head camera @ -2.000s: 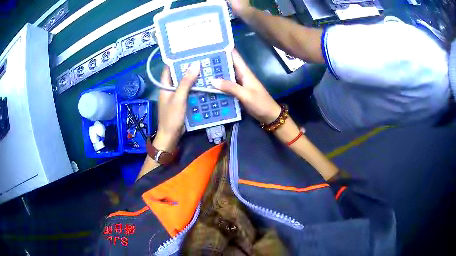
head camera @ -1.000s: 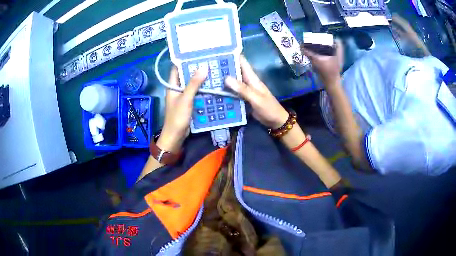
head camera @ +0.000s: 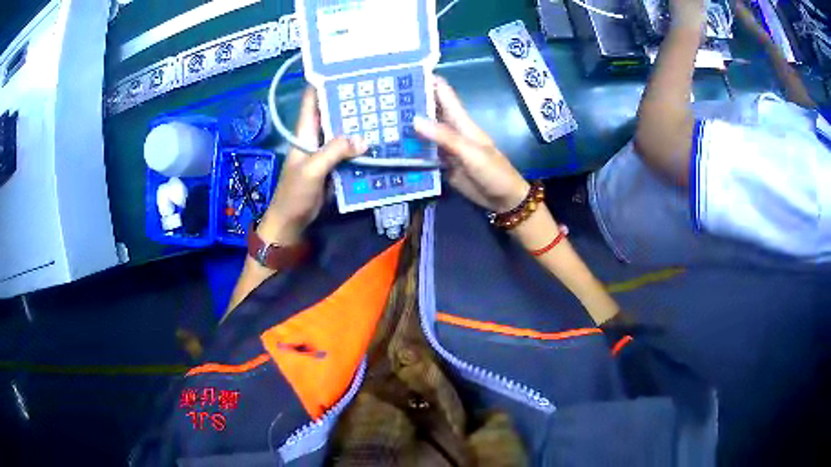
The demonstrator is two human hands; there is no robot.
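The grey-white teach pendant [head camera: 372, 87] is held upright in front of me, its top cut off by the upper edge. Its pale screen shows faint dark text. My left hand [head camera: 305, 173] grips its left side, with the thumb on the lower white keys. My right hand [head camera: 474, 160] holds its right side, with the thumb over the dark keys at the right. The grey pendant cable [head camera: 281, 109] loops out at the left and crosses the lower keys under both thumbs. The grey connector [head camera: 392, 219] sits at the pendant's lower end.
A blue parts bin [head camera: 187, 223] with a white bottle and small tools stands at the left, beside a white machine housing [head camera: 68, 155]. Strip plates with round parts [head camera: 223, 62] lie behind; another plate [head camera: 533, 80] lies right. A person in a white shirt [head camera: 765, 173] reaches over a fixture at the far right.
The pendant sits higher in view, its top now cut off. My left thumb has moved down the keys. The other person's arm has moved back to the fixture, leaving the three-circle plate on the bench.
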